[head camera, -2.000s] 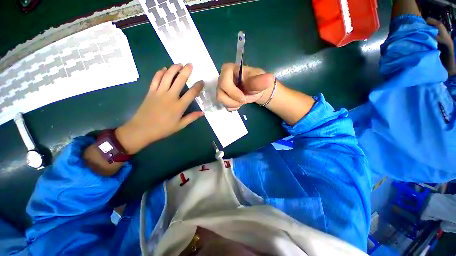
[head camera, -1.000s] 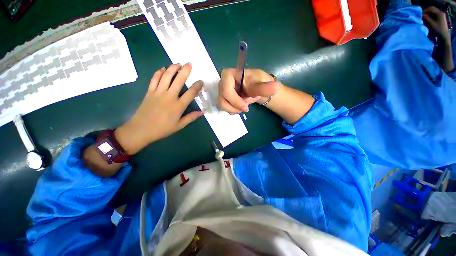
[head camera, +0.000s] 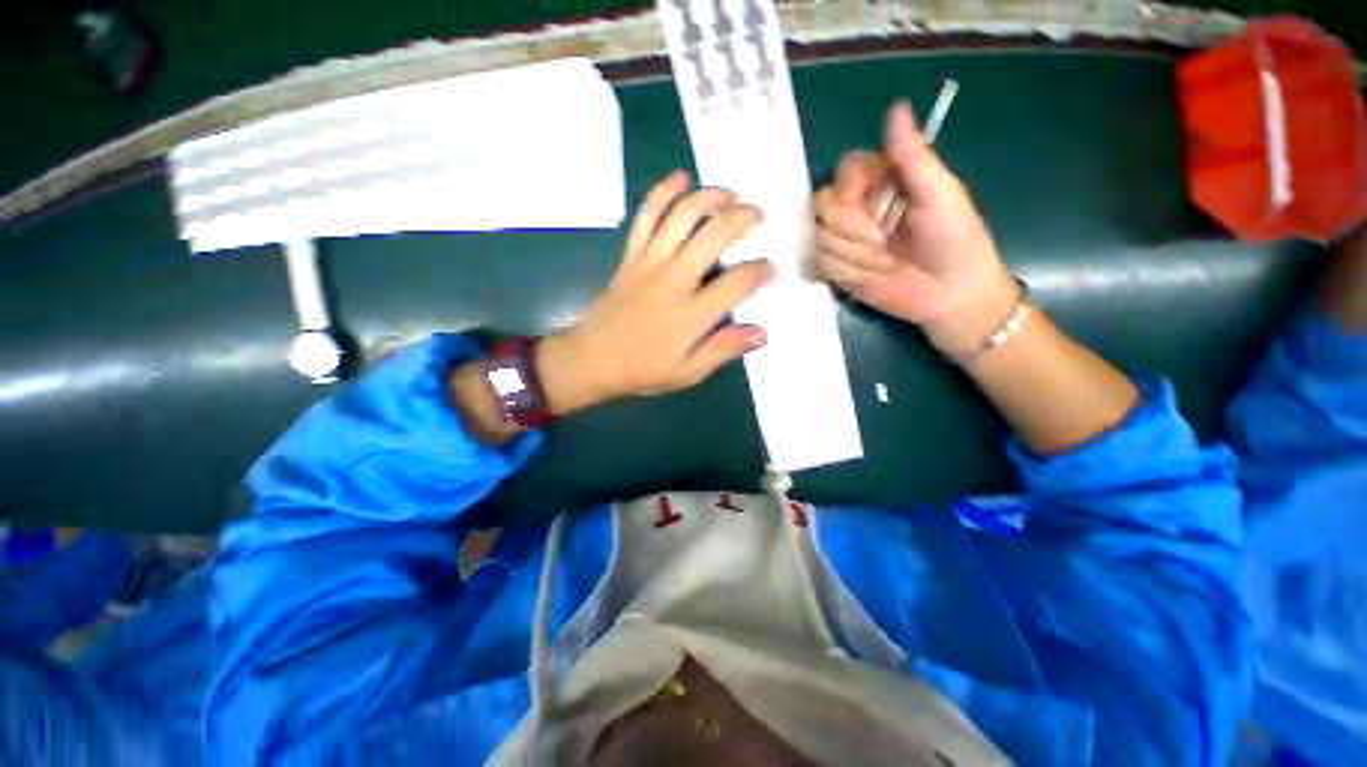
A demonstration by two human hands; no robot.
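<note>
A long white sticker strip (head camera: pixel 805 375) lies on the dark green bench, with grey die-cut shapes at its far end and a bare near end. My left hand (head camera: pixel 667 300) lies flat on the strip's left edge, fingers apart, holding nothing up. My right hand (head camera: pixel 907 240) is just right of the strip, closed on the tweezers (head camera: pixel 942 110); their back end points up and away. The tweezers' tips are hidden by the hand. The picture is slightly blurred.
A stack of sticker sheets (head camera: pixel 405 158) lies at the left, with a wristwatch (head camera: pixel 314 354) below it. A red bin (head camera: pixel 1237 135) stands at the far right, near a neighbour's blue sleeve (head camera: pixel 1312 405). A tiny white scrap (head camera: pixel 882 393) lies right of the strip.
The view has turned, so the bench things appear further right. My right hand with the tweezers has rotated and moved slightly away from the strip. My left hand stays on the strip.
</note>
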